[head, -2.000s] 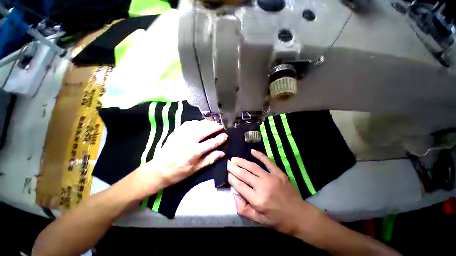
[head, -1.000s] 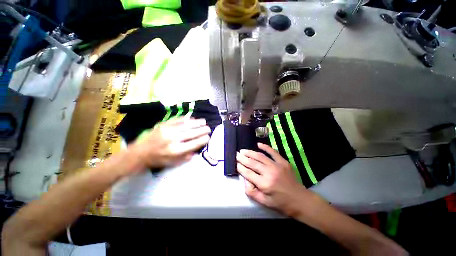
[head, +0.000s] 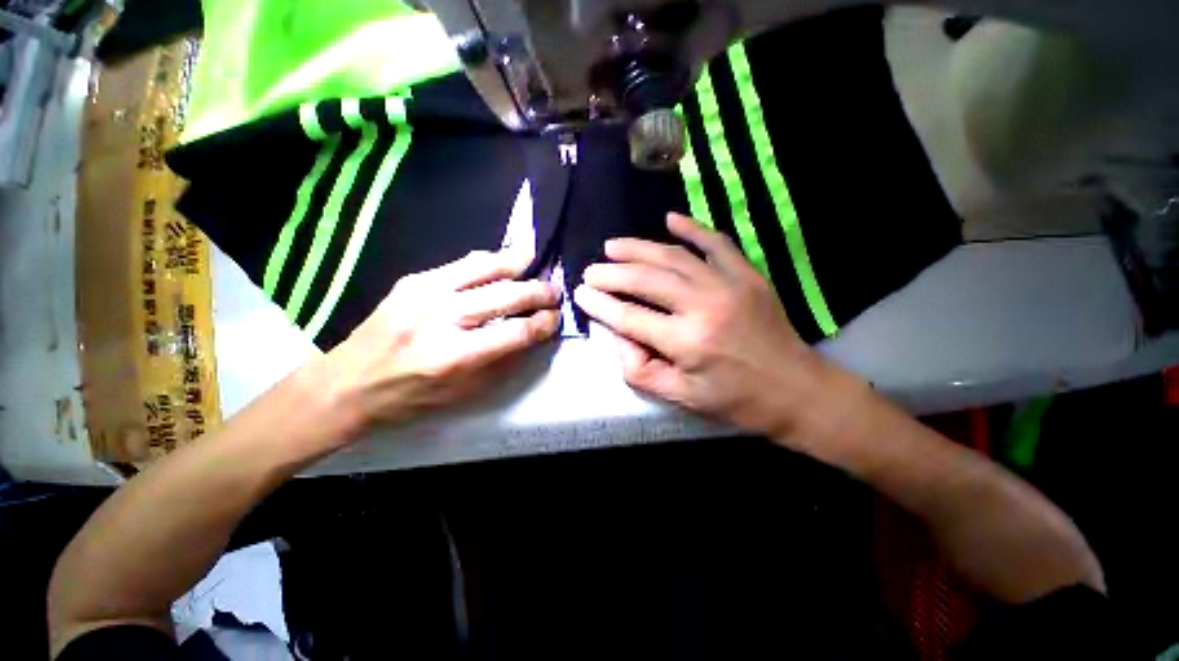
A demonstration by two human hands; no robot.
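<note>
A black garment panel [head: 427, 194] with three neon green stripes [head: 317, 233] lies left of the needle. A second striped black part [head: 853, 168] lies on the right. A plain dark strip [head: 588, 220] runs from under the presser foot [head: 566, 145] towards me, with a narrow white gap on its left. My left hand [head: 440, 329] has its fingertips closed on the left panel's edge; its thumb is hidden. My right hand [head: 705, 323] lies over the strip and right cloth, fingers slightly spread, pressing on them. The needle tip cannot be made out.
The sewing machine head [head: 776, 20] stands over the cloth, with a ribbed knob [head: 657, 137] beside the foot. A neon green panel [head: 310, 52] lies at the back left. Cardboard with yellow printed tape [head: 175, 297] is at the left. A red basket [head: 918, 581] is below right.
The view has tilted down. My left hand has come back beside the strip, bringing the left striped panel alongside it. My right hand stays on the strip and right cloth.
</note>
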